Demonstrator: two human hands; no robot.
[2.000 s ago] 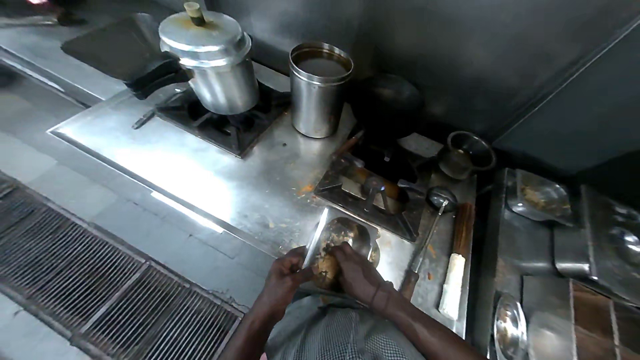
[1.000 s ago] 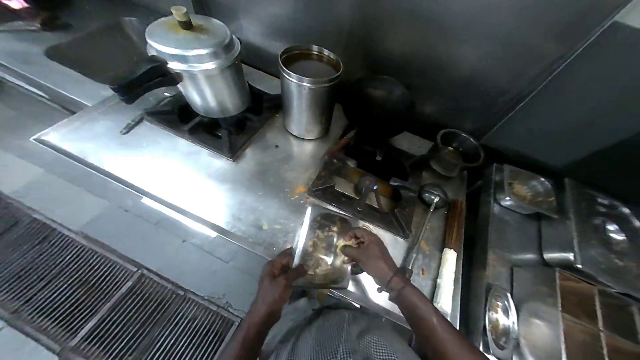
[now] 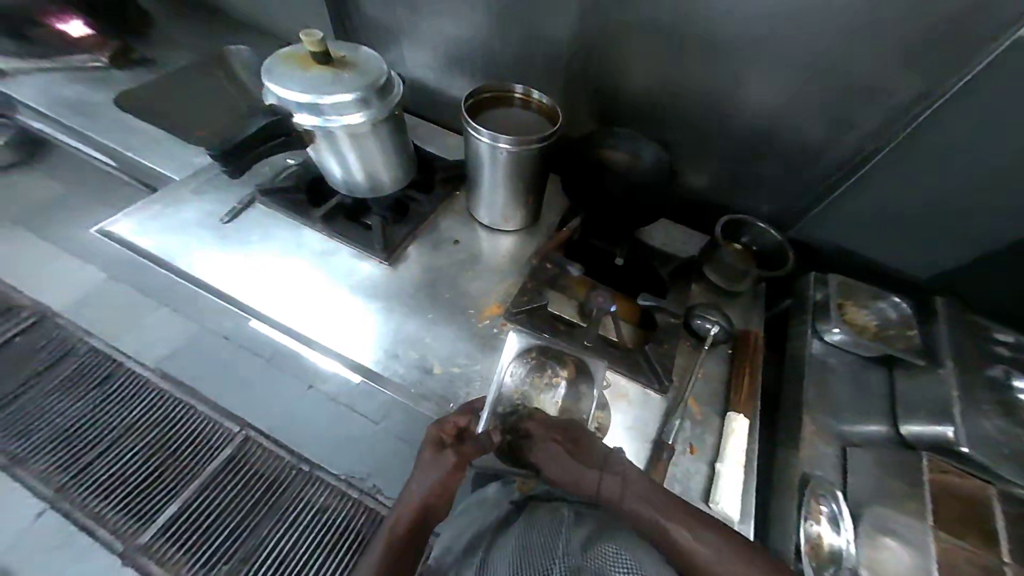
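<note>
A rectangular stainless steel pan point(image 3: 552, 360) with food residue inside is tilted at the stove's front edge, close to the body. My left hand point(image 3: 458, 438) grips its left rim between thumb and fingers. My right hand point(image 3: 548, 444) is down at the pan's near end, touching a dark, leafy-looking food mass point(image 3: 512, 436); its fingertips are partly hidden, and how firmly they hold the food cannot be seen. Part of a round metal dish point(image 3: 602, 416) shows behind the pan's right side. A burner point(image 3: 600, 308) with a small bluish flame lies just beyond.
A pressure cooker point(image 3: 352, 120) sits on the left burner, beside a tall steel container point(image 3: 510, 160) of dark liquid. At right lie a ladle point(image 3: 688, 384), a wooden-handled tool with a white wrap point(image 3: 732, 456), and a small pot point(image 3: 744, 252). Steel food pans point(image 3: 872, 320) stand farther right.
The right hand has moved from the pan's right side to its near end. Dark food now shows at the fingers. The left hand still holds the pan's left rim.
</note>
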